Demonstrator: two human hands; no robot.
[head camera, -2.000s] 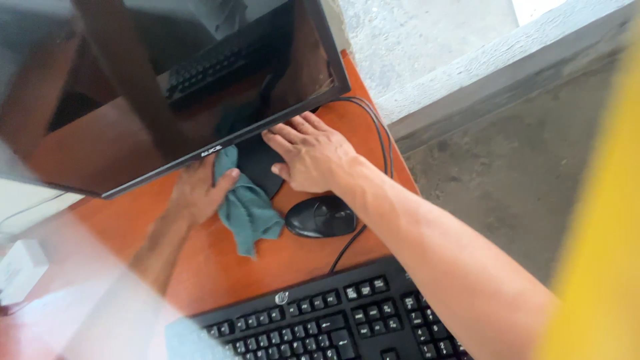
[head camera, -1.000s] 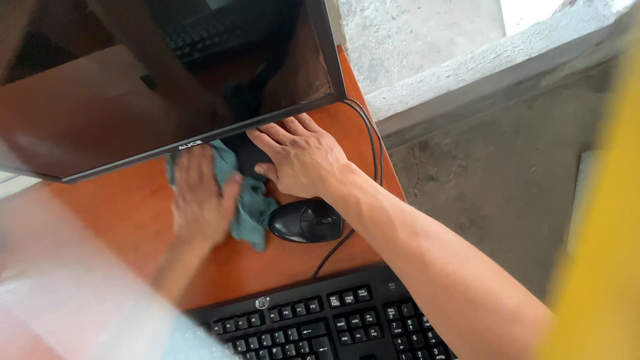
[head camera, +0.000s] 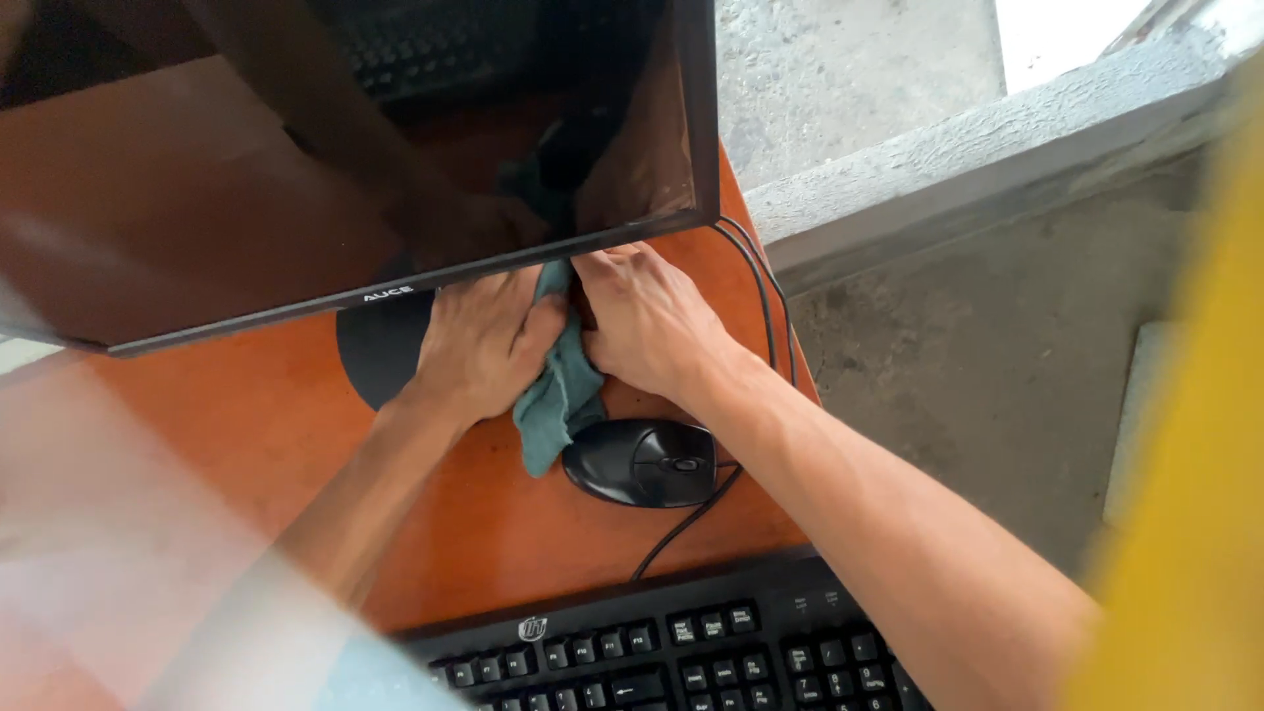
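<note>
A black AUCE monitor fills the upper left, above an orange-brown desk. Under its lower edge, my left hand holds a teal cloth against the desk beside the round black monitor base; its fingertips are hidden by the screen. My right hand is just right of the cloth, its fingers also partly hidden beneath the monitor, so what they touch cannot be told. A black mouse lies below my right hand, touching the cloth's lower end.
A black keyboard lies along the near side of the desk. Black cables run down the desk's right edge, and the mouse cord curves toward the keyboard. Beyond stand a grey concrete ledge and floor. A blurred yellow thing covers the right side.
My left hand has moved right with the cloth, in front of the monitor base and close to my right hand. More of the base now shows left of my left hand.
</note>
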